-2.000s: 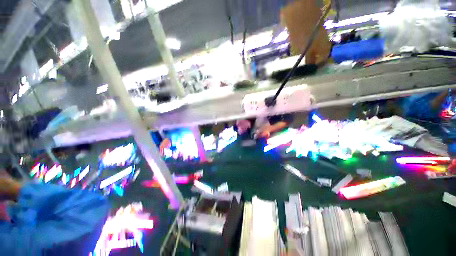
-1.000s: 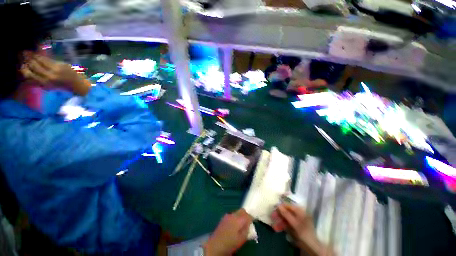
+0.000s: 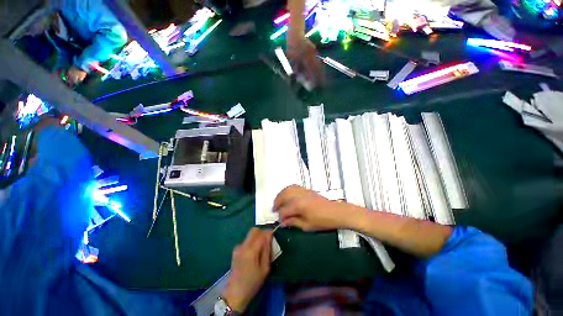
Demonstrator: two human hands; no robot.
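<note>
My left hand, with a wristwatch, is at the bottom centre, its fingers closed on a thin pale piece. My right hand reaches in from the right, over the flat white pieces, and pinches the other end. The piece is too small to identify. A pale strip lies under my left hand and wrist. Ribbed white channels lie side by side to the right, partly under my right forearm. A white curved strip sticks out below that forearm.
A black box with a silver face and thin leads stands left of the white pieces. Another person's hand reaches in at the top centre. Blue sleeves are at the left. A glowing heap and loose bars lie beyond.
The view has tilted down and levelled. My hands, out of view two seconds ago, are now closer together, with my right forearm across the channels. Another person's hand has come in over the far side.
</note>
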